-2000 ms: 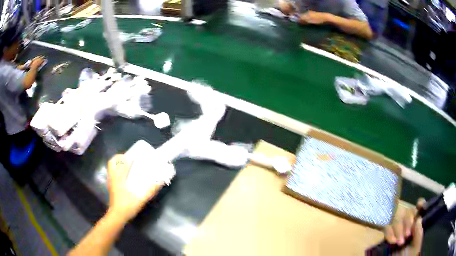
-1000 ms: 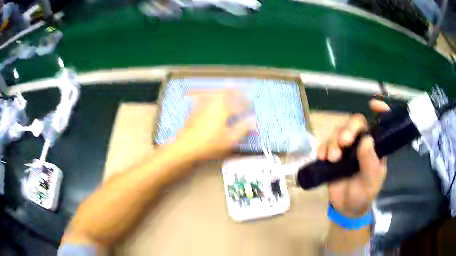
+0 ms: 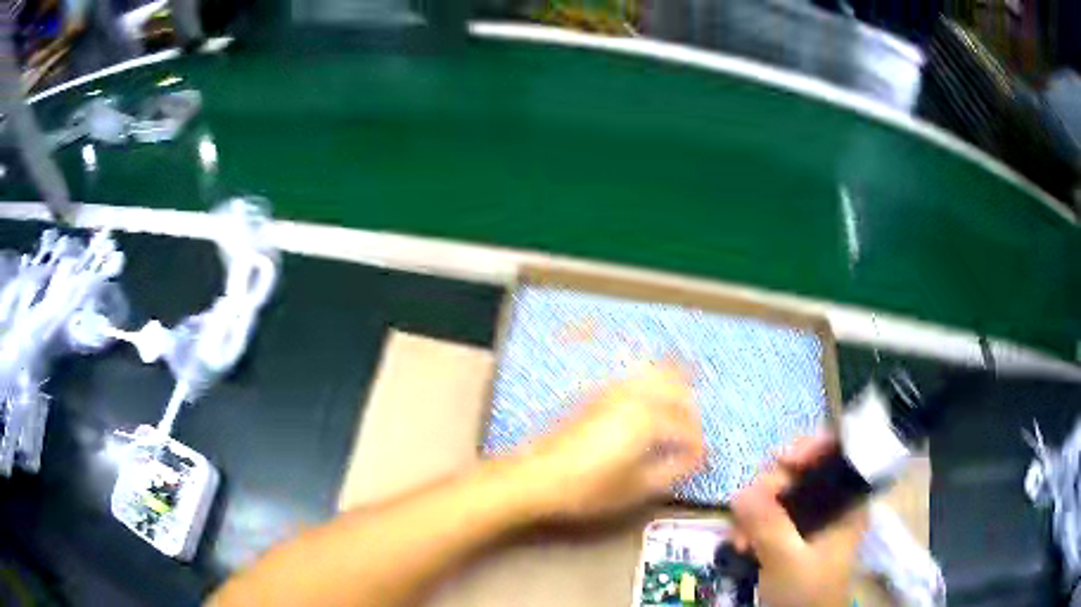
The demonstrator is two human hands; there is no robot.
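Observation:
A white socket housing (image 3: 652,557) with a green circuit board (image 3: 676,586) lies open side up at the bottom edge, partly cut off. My right hand (image 3: 788,534) grips the black electric screwdriver (image 3: 824,489), tilted with its front end down at the housing's right part; whether its tip touches a screw is hidden. My left hand (image 3: 646,433), blurred, is over the near part of the screw tray (image 3: 670,289), fingers bent together; I cannot tell whether it holds screws. Silvery-blue screws (image 3: 759,368) fill the tray.
A tan cardboard mat (image 3: 415,403) lies under the work. Another open white housing (image 3: 166,498) with a bagged cord (image 3: 231,308) lies left on the black bench. More bagged cords (image 3: 48,308) are at far left. The green conveyor belt (image 3: 533,154) runs behind, with bagged pieces (image 3: 130,119) on it.
Two seconds ago my left hand held a white unit at the left; now it is at the tray. Since one second ago the screwdriver has tilted down onto the housing. The view has shifted.

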